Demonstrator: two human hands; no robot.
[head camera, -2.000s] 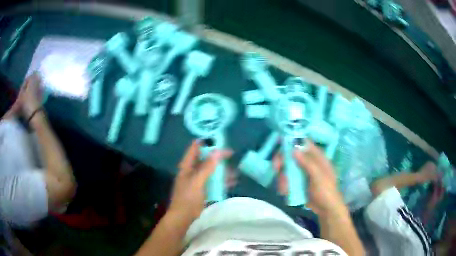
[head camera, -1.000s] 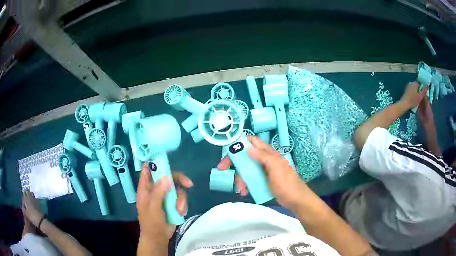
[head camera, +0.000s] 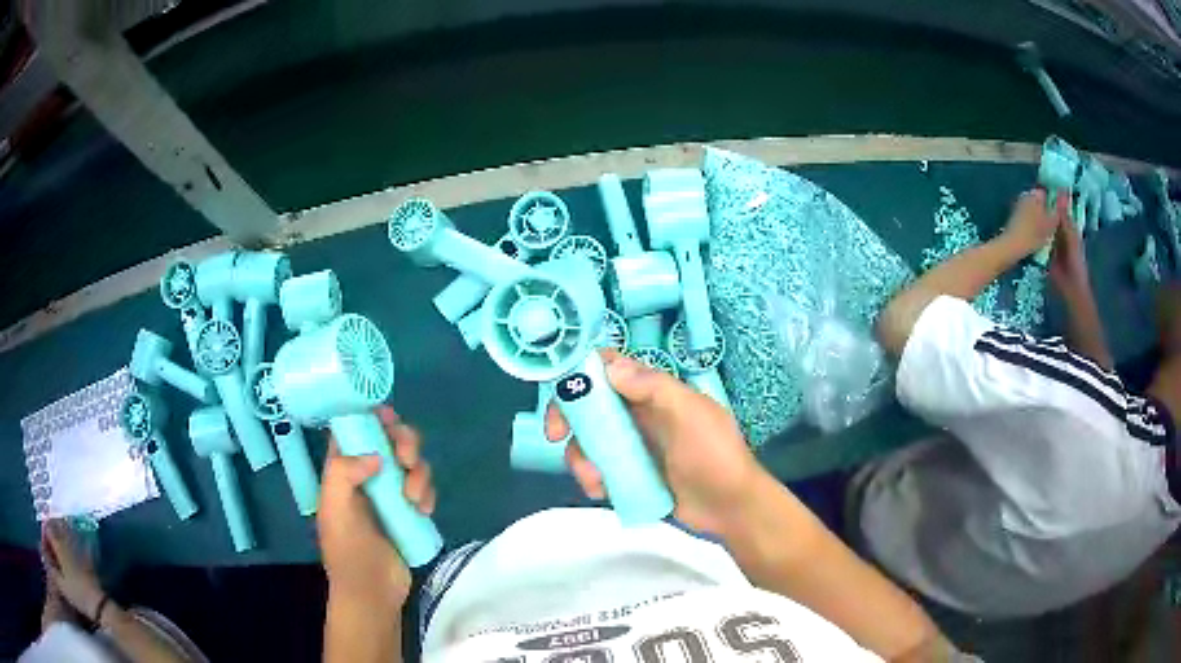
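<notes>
My left hand (head camera: 356, 499) is closed around the handle of a turquoise handheld fan (head camera: 339, 376). Its head is turned so the finely slotted rear grille faces right; its display is not visible. My right hand (head camera: 674, 434) grips the handle of a second turquoise fan (head camera: 619, 453), with its spoked front grille and central hub towards me. The small black oval display (head camera: 573, 386) on its upper handle shows lit white digits. Both fans are held above the dark green bench.
Loose fans (head camera: 231, 376) lie in a pile at the left, others (head camera: 648, 279) behind my right hand. A clear bag of tiny turquoise parts (head camera: 764, 298) lies to their right. Co-workers sit at both sides. A whitish sheet (head camera: 88, 447) lies far left. A metal post (head camera: 156, 130) stands beyond the bench.
The left fan has turned, so its rear grille shows and its display is hidden. The right fan keeps its front grille and display towards me. The view has shifted slightly.
</notes>
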